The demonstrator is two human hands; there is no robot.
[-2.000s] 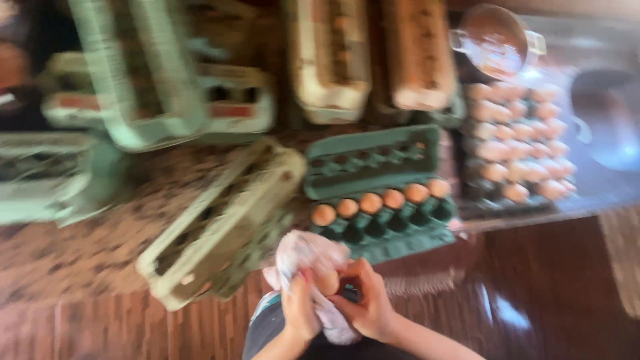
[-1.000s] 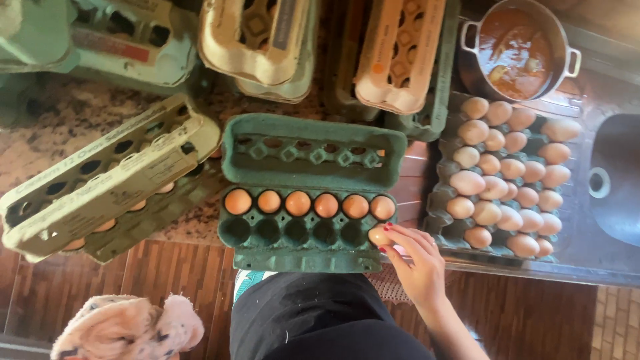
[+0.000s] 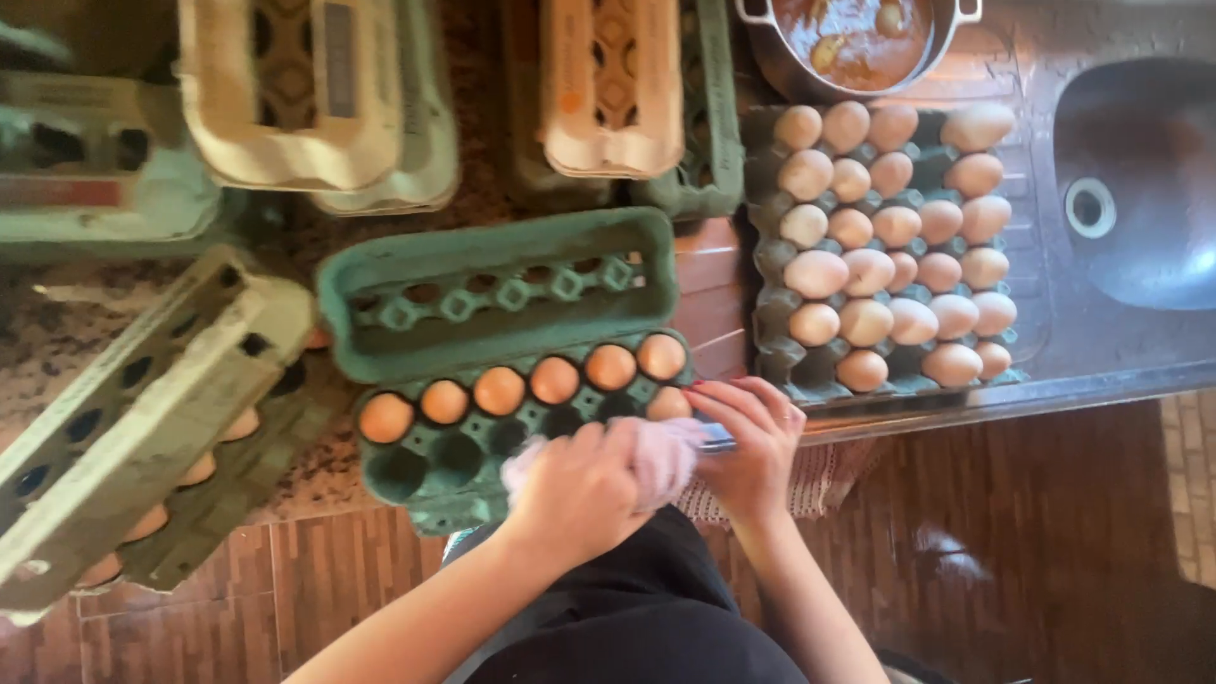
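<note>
An opened green egg carton (image 3: 496, 285) lies before me, its far row filled with brown eggs (image 3: 555, 381). One egg (image 3: 670, 404) sits at the right end of its near row. My left hand (image 3: 584, 489) grips a pale pinkish cloth (image 3: 665, 458) over the carton's near right part. At the carton's right end, my right hand (image 3: 750, 437) has its fingertips beside that egg and meets the cloth; a small bluish object, unclear, shows between the hands. Whether the right hand holds anything cannot be told.
To the right, a cardboard egg tray (image 3: 812, 369) full of eggs stands beside a steel sink (image 3: 1130, 256). A pot (image 3: 855, 57) with liquid stands behind it. More cartons (image 3: 617, 104) line the back; a partly open carton (image 3: 171, 418) with eggs is at left.
My left hand with the cloth has come from the lower left to the carton. An egg now rests at the near row's right end, where my right hand held one a second ago.
</note>
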